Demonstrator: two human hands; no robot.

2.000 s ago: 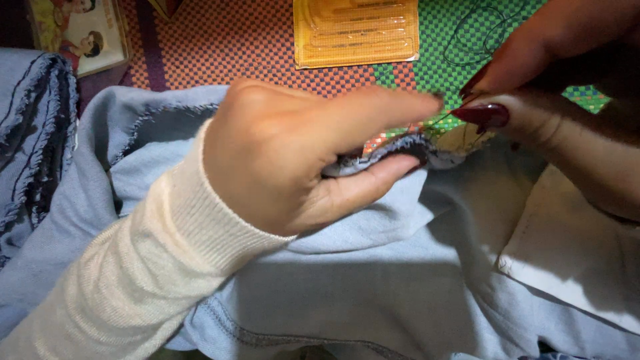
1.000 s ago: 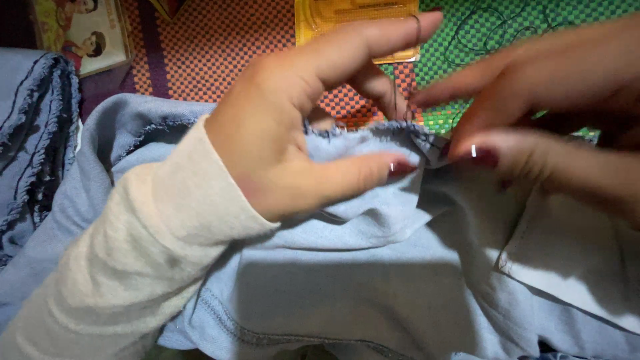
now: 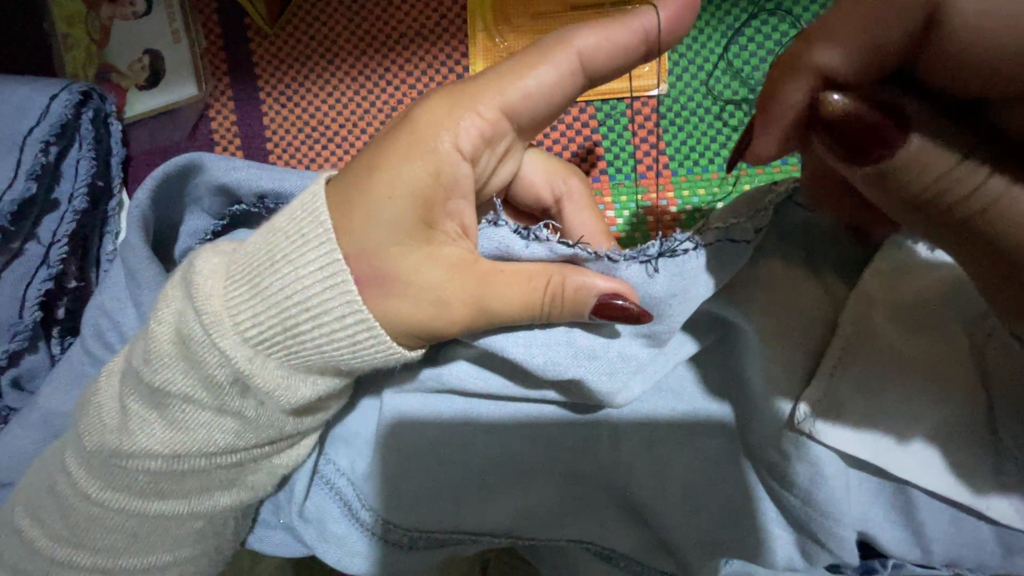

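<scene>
Light blue denim cloth point(image 3: 560, 472) lies across the view. My left hand point(image 3: 488, 192), in a cream knit sleeve point(image 3: 192, 392), pinches its frayed, dark-stitched edge point(image 3: 640, 252) between the thumb and a bent finger. A dark thread point(image 3: 658, 144) rises from that edge and loops over my raised left index finger. At the upper right, my right hand point(image 3: 872, 120) has its thumb and fingers close together near the right end of the edge, partly in shadow; whether a needle is between them cannot be seen.
Behind the cloth is a woven mat point(image 3: 360, 80) in orange, green and purple. An orange needle packet point(image 3: 512, 48) lies on it, with loose dark thread point(image 3: 736, 64) to its right. A picture-printed packet point(image 3: 160, 64) and folded frayed denim point(image 3: 48, 232) are at the left.
My left index finger has risen and now has thread looped over it. My right hand has moved up, away from the cloth edge where it was one second ago.
</scene>
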